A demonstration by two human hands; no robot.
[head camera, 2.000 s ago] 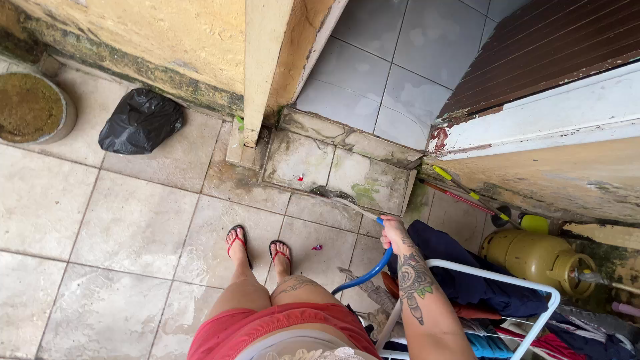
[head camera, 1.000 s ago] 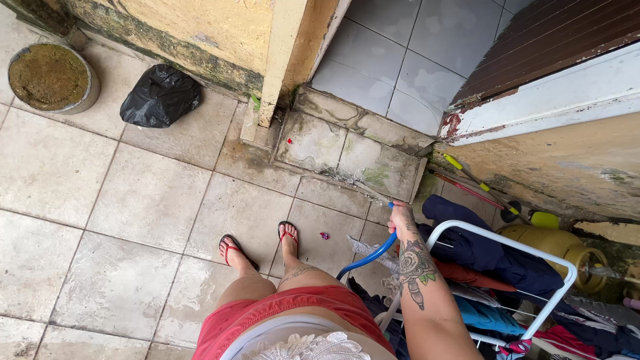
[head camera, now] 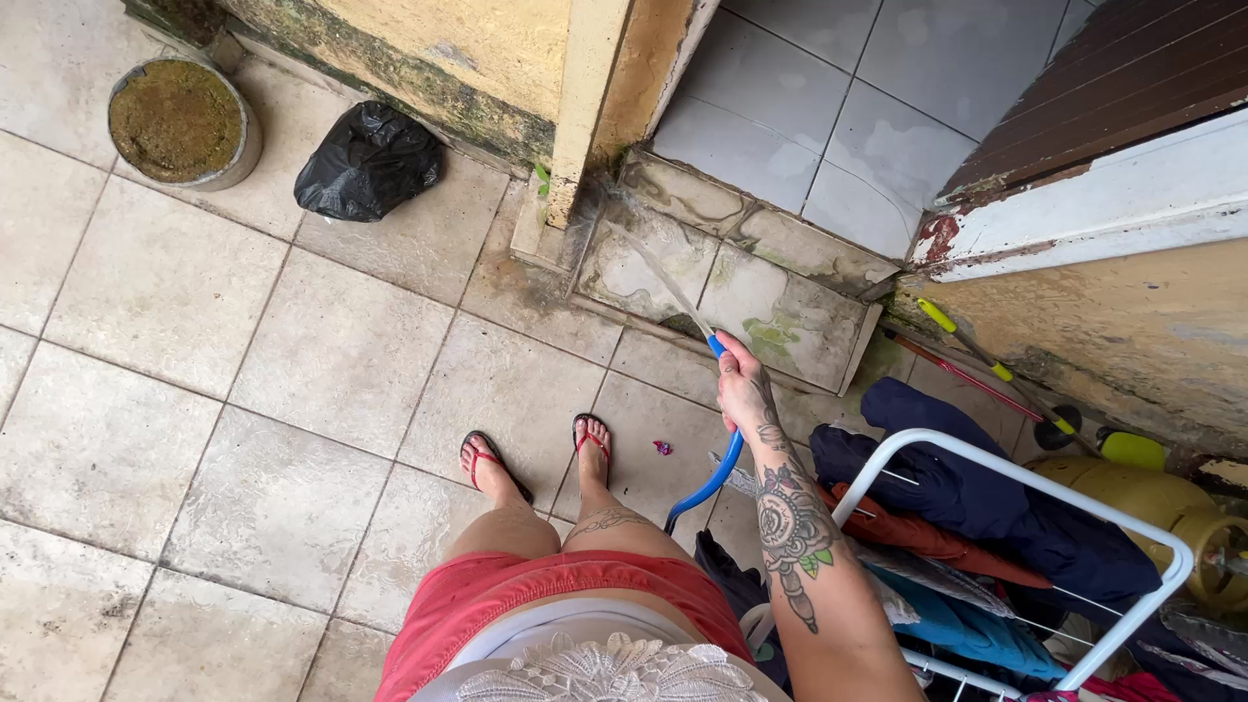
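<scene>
My right hand [head camera: 743, 385] is closed around a blue garden hose [head camera: 704, 489] near its outlet, the thumb close to the tip. A stream of water [head camera: 663, 276] leaves the hose toward the upper left and hits the tiled step [head camera: 775, 307] beside the base of the door post [head camera: 582, 112]. Part of the step's surface is wet, with green patches. A small purple scrap [head camera: 663, 448] lies on the floor tiles near my right foot. My left hand is outside the view.
A white drying rack [head camera: 1048, 475] with clothes stands at right, close to my forearm. Behind it are a yellowish gas cylinder [head camera: 1136, 492] and long-handled tools [head camera: 985, 366] by the wall. A black plastic bag [head camera: 369, 163] and a round, soil-filled container [head camera: 234, 161] sit at upper left.
The water stream now reaches the step's left end by the post; earlier it fell nearer the step's middle. A red scrap seen on the step before is no longer visible there.
</scene>
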